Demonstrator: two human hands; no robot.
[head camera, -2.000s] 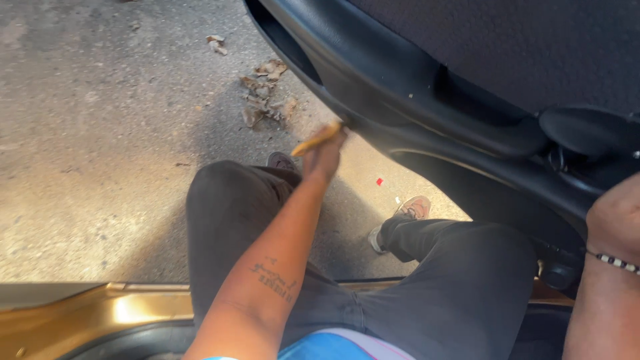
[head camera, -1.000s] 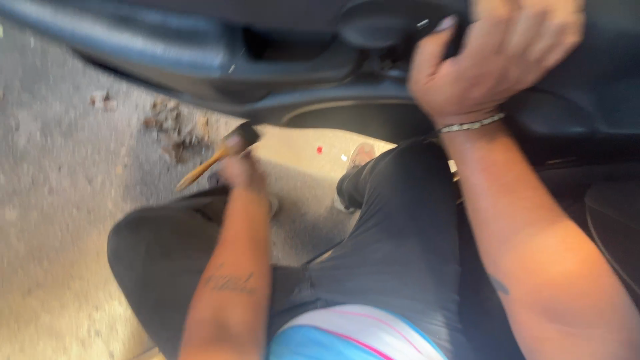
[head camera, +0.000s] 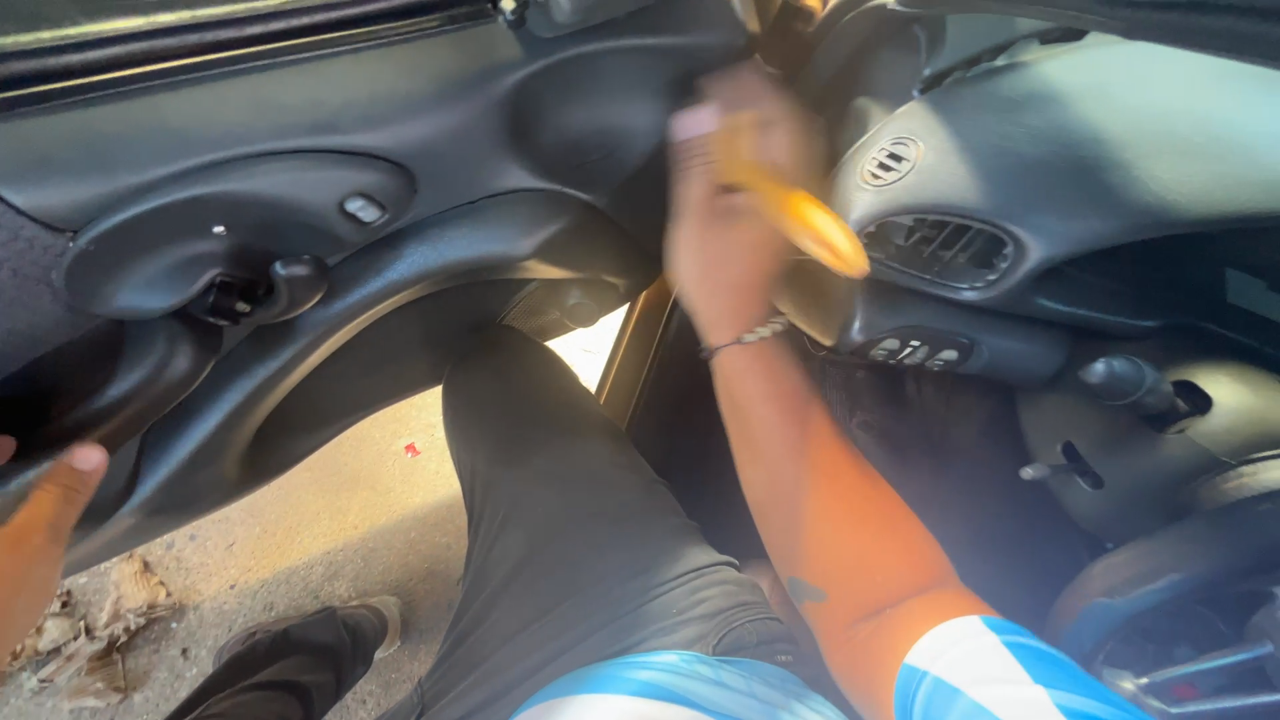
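My right hand (head camera: 735, 210), blurred, is closed around a tool with a yellow wooden handle (head camera: 800, 220), near the hinge-side end of the car door panel (head camera: 450, 110). The handle points down and to the right, towards the dashboard's side air vent (head camera: 940, 250); the tool's head cannot be made out. At the left edge my left hand (head camera: 40, 540) is partly out of view. One of its fingertips is at the black door armrest (head camera: 170, 400), the visible fingers are apart, and no object shows in it.
The door's inner handle (head camera: 298, 285) is at the left. To the right are the dashboard (head camera: 1080, 150), a control stalk (head camera: 1130, 385) and the steering wheel (head camera: 1150, 600). My legs extend over the door opening, and dry leaves (head camera: 105, 630) lie on the ground.
The wooden-handled tool, in my left hand in both earlier frames, is now in my right hand. My right hand was on the door before. The view has swung right towards the dashboard.
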